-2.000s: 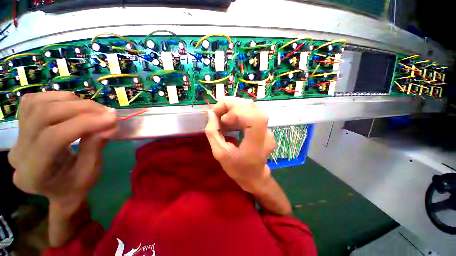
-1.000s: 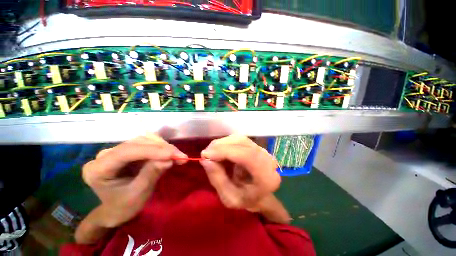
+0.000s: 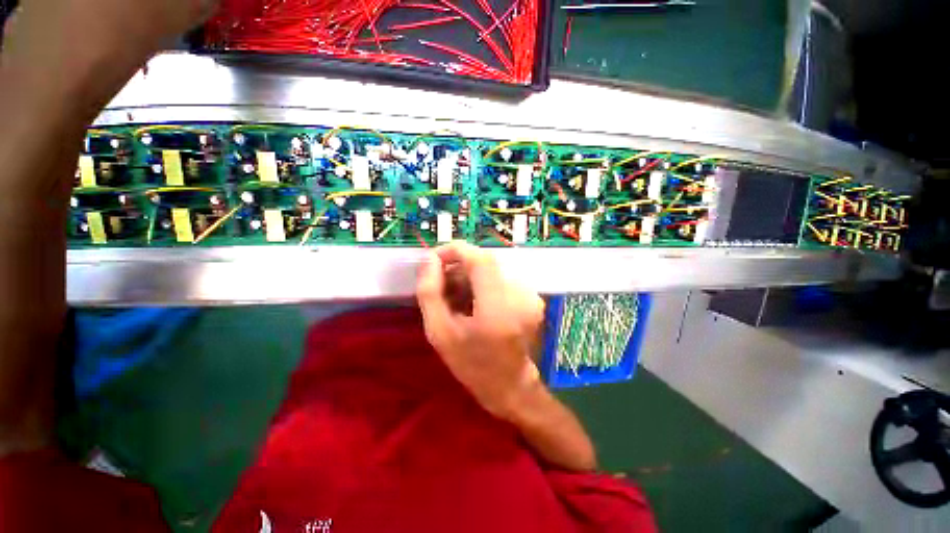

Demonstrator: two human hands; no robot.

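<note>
My right hand (image 3: 481, 323) is at the near conveyor rail (image 3: 260, 276), its thumb and finger pinching a short red lead wire (image 3: 422, 238) at the lower edge of the PCB panels (image 3: 476, 198). My left arm crosses the left side of the view. My left hand (image 3: 115, 26) is blurred and cut off by the top edge, by the left end of the red wire tray (image 3: 427, 71); its fingertips are not clear. The panels lie between the rails in two rows, with pale yellow blocks and yellow wire loops.
A blue bin (image 3: 592, 378) with pale green wires sits below the near rail. A dark gap (image 3: 766, 206) separates the panels from another board at the right. Thin silver tools (image 3: 625, 6) lie on the green mat behind. A black handwheel (image 3: 917, 448) is far right.
Both hands first worked apart near the boards, then met over a red wire below the rail. Now my left hand is up by the red tray and my right hand is back at the panel edge.
</note>
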